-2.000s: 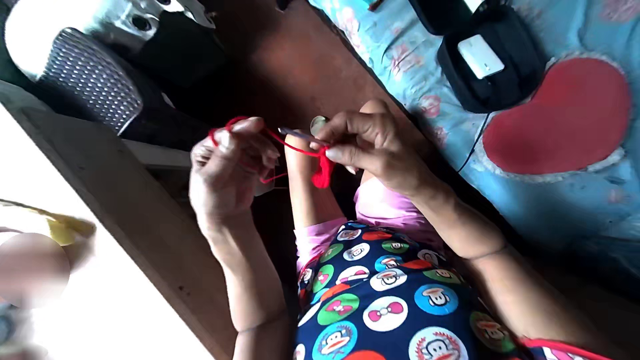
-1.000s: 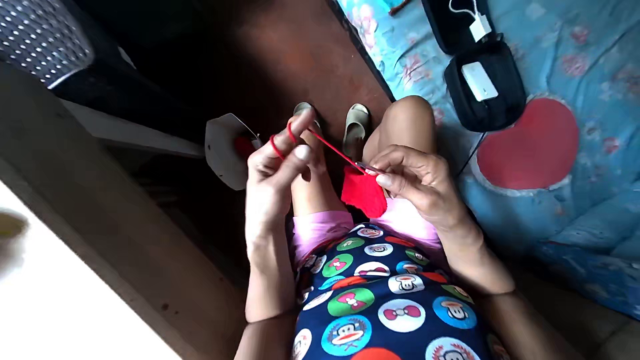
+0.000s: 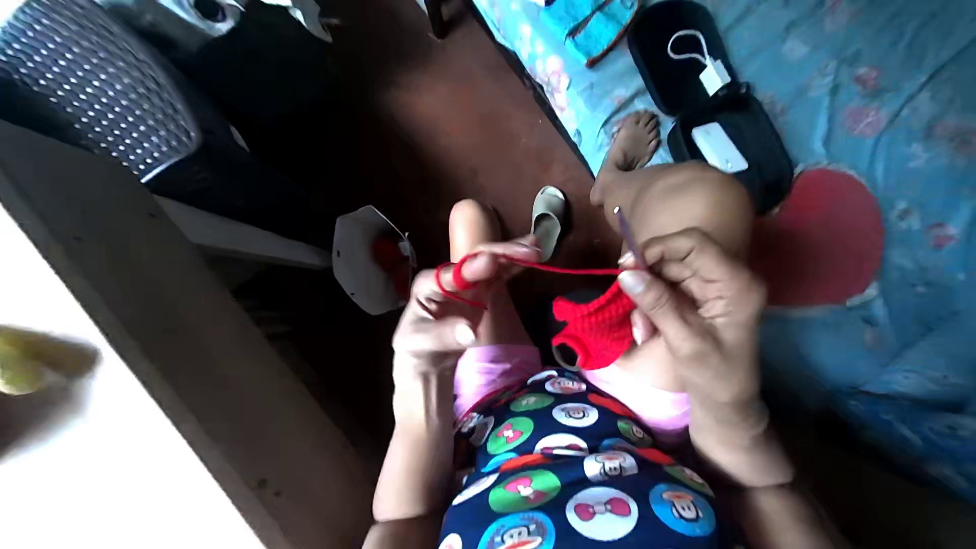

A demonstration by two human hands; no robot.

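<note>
Red yarn (image 3: 564,269) is looped around the fingers of my left hand (image 3: 450,305) and runs taut across to my right hand (image 3: 690,305). Between the thumb and fingers of my right hand is a slim crochet hook (image 3: 627,232), its tip pointing up and away from me. Below the hook hangs a small piece of red crochet work (image 3: 598,328), its upper edge pinched in the same hand. Both hands are above my lap, a little apart.
A white container (image 3: 354,263) with something red inside is on the left, beside a wooden beam (image 3: 175,343). A slipper (image 3: 548,217) lies on the floor. On the right, a blue floral bedcover (image 3: 900,366) bears an open black case (image 3: 770,164) with a white device (image 3: 719,147).
The hook now points away from me, and the red piece hangs left of my right hand. My right leg has shifted, with its bare foot now showing by the bed edge.
</note>
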